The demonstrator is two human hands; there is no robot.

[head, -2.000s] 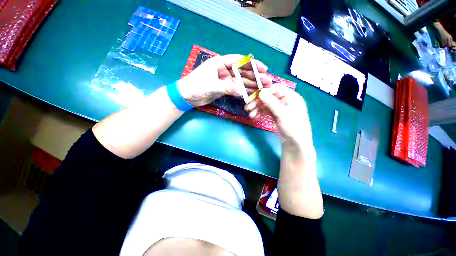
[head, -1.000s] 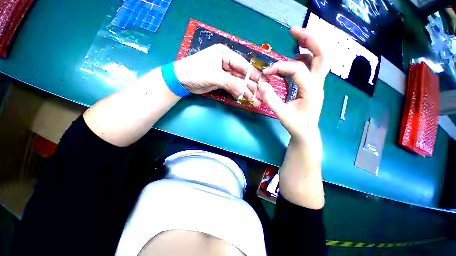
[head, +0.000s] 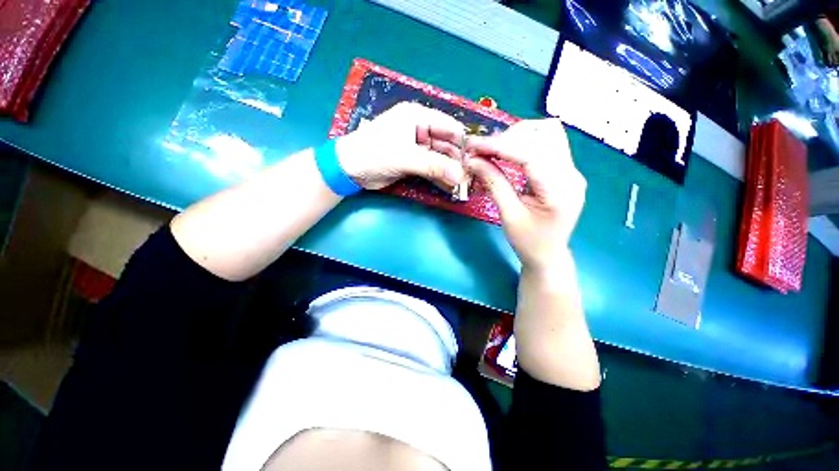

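Note:
A small pale and yellow strip part [head: 462,189] is pinched between both hands' fingertips above the board. My left hand [head: 400,147], with a blue band at the wrist, holds it from the left. My right hand [head: 534,179] holds it from the right, fingers bent. The fingers hide most of the part. The black circuit board [head: 379,92] lies under the hands on a red bubble bag [head: 347,103]; its middle is hidden. A small orange round thing [head: 488,103] is at the board's upper edge.
Blue pads [head: 273,39] and a clear sheet [head: 225,115] lie left. A white and black sheet [head: 603,101] and glossy black sheets [head: 635,46] lie beyond. Right are a pale strip [head: 632,205], grey pad sheets [head: 685,276] and red bags [head: 775,207]. Another red bag [head: 32,55] lies far left.
The strip part was held spread as an open frame; now it looks narrow between the fingertips. My right hand's raised fingers have closed in toward my left hand.

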